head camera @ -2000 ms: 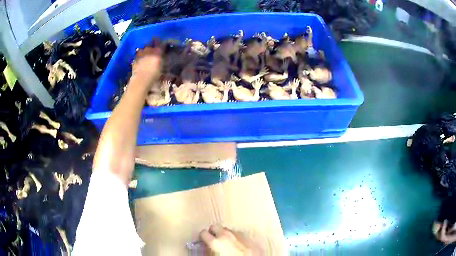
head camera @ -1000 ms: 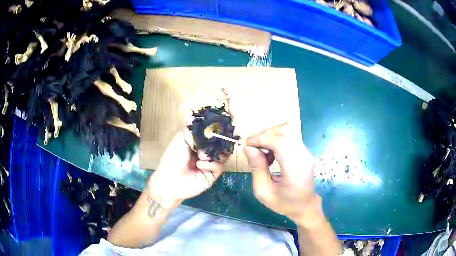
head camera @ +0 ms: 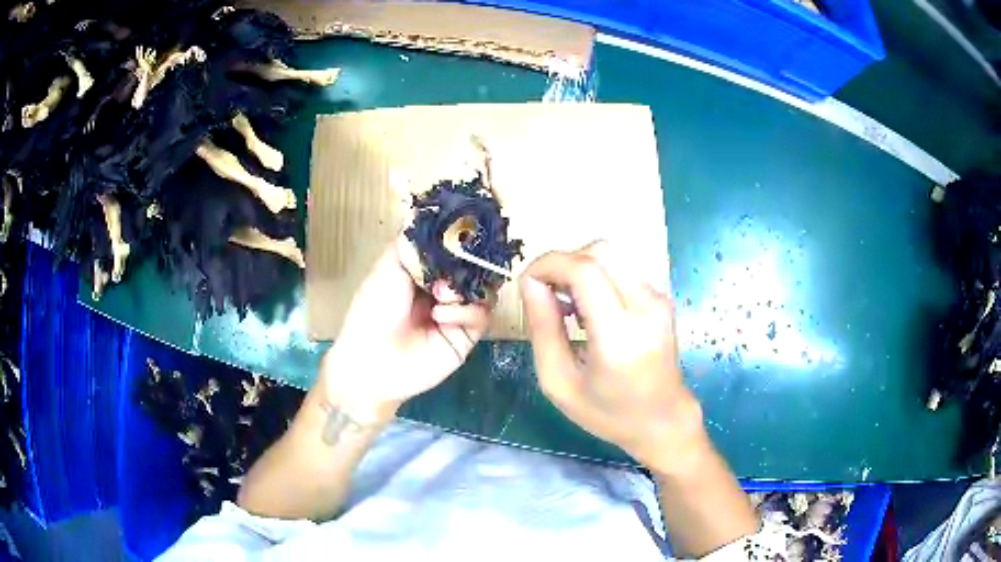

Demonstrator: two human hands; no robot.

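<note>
My left hand [head camera: 412,329] holds an upper body part [head camera: 439,225] above the cardboard sheet [head camera: 571,165]. The part has a dark ragged edge around a round beige opening that faces up. My right hand [head camera: 598,329] pinches a thin white applicator stick [head camera: 494,267] between its fingertips. The stick's far tip is at the rim of the opening. The underside of the part is hidden by my left hand.
Joined figures [head camera: 132,143] with beige limbs are heaped at the left. A cardboard strip [head camera: 439,27] and a blue bin [head camera: 746,44] lie behind the sheet. Black feathery parts [head camera: 977,296] are at the right. Blue bins stand below the table edge at lower left [head camera: 82,384] and lower right [head camera: 867,527].
Two seconds ago my left hand was in the far blue bin. Since one second ago, both hands still hold part and stick; the stick's tip has shifted slightly at the opening. The view has tilted a little downward.
</note>
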